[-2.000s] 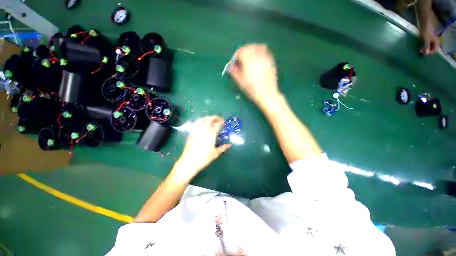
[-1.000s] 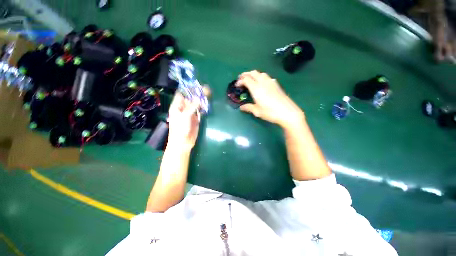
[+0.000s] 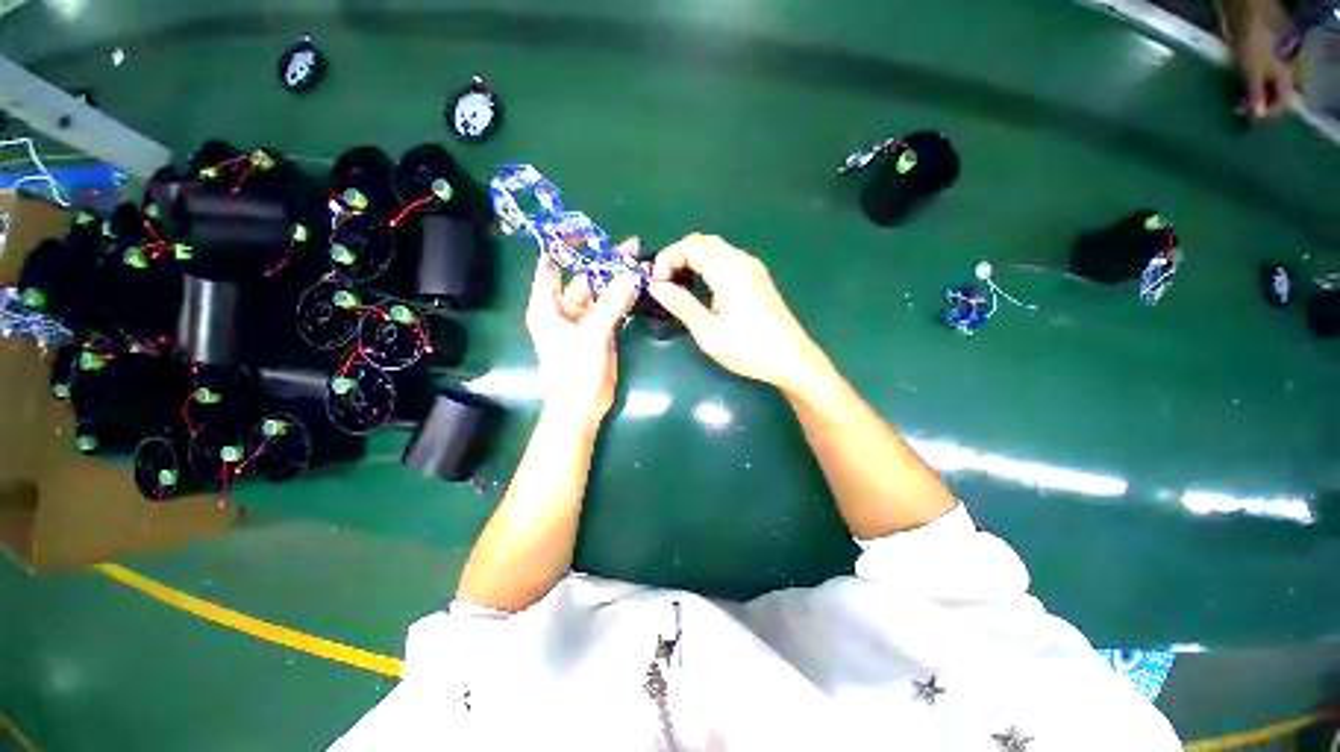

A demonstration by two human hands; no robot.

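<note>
My left hand (image 3: 578, 326) holds a bunch of blue-and-white circuit boards (image 3: 547, 213), which sticks out past its fingers to the upper left. My right hand (image 3: 730, 312) meets it at the fingertips, pinching something small at the bunch's right end; wire or plug cannot be told. A black cylinder housing (image 3: 661, 316) is between and partly under the hands, mostly hidden. Many black housings (image 3: 235, 221) with red wires and green plugs are grouped at the left.
Housings with board bits at the mouth (image 3: 911, 179) lie at the right, near a loose circuit board (image 3: 966, 306). Round end caps (image 3: 473, 112) lie at the top left. A cardboard box (image 3: 103, 507) stands at the left edge. Another person's hand (image 3: 1261, 85) shows at the top right.
My right hand has moved left, and the housing with it, to meet my left hand at the boards. Since the earliest frame, another housing has appeared at the upper right.
</note>
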